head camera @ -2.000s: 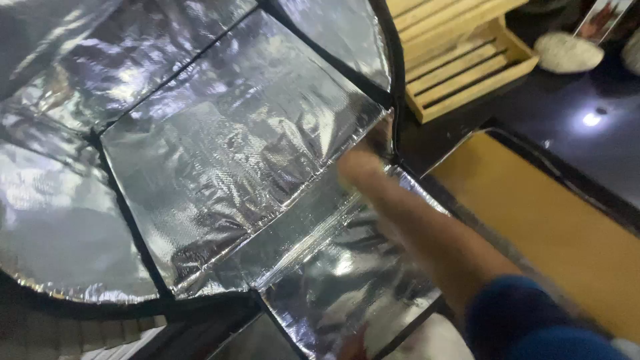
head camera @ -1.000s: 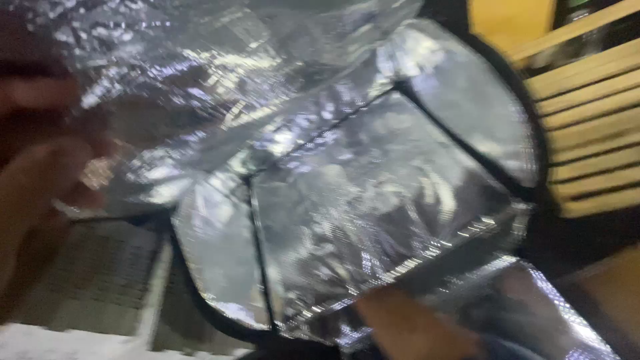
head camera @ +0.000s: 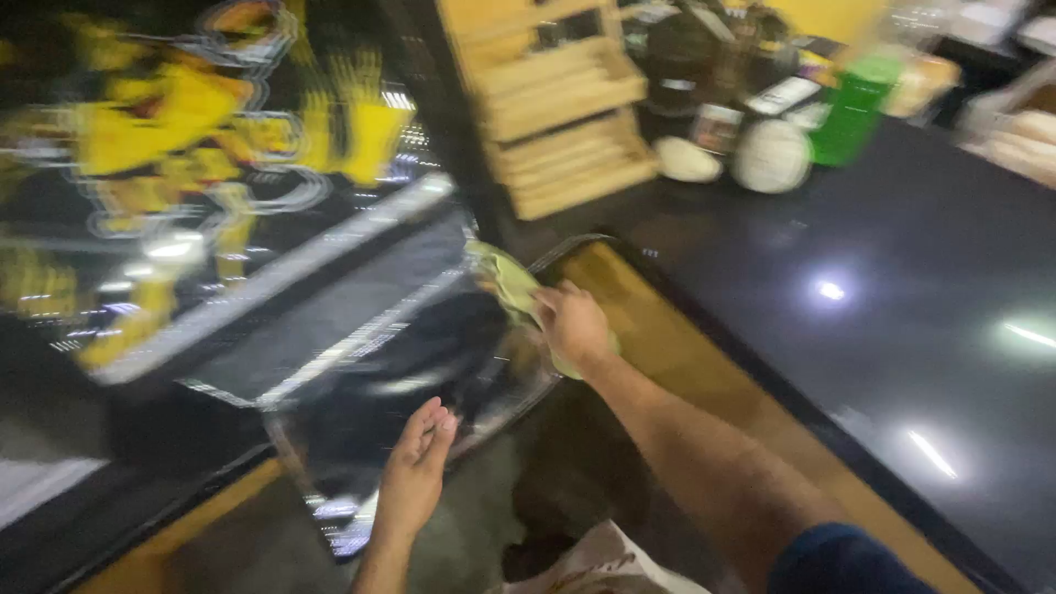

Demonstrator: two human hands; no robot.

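Note:
A black glossy bag (head camera: 363, 363) with pale trim, blurred, lies before me, its flap hanging over the edge of the counter. My right hand (head camera: 573, 326) grips a yellow-green cloth (head camera: 516, 285) at the right side of the flap. Near the flap's lower part is my left hand (head camera: 421, 470), its fingers together and slightly bent, with nothing seen in it. The bag's silvery lining does not show. Yellow printed figures (head camera: 157, 124) cover the bag's larger black surface at the upper left.
A slatted wooden rack (head camera: 569, 124) stands on the dark, shiny counter (head camera: 866, 355) behind the bag. Right of it are a pale round object (head camera: 773, 157), a green container (head camera: 858, 107) and several blurred items. A brown panel (head camera: 701, 388) runs along the counter's near side.
The silvery lining seen earlier has given way to the bag's black, printed outside. A yellow-green cloth now shows in my right hand. The view has shifted strongly.

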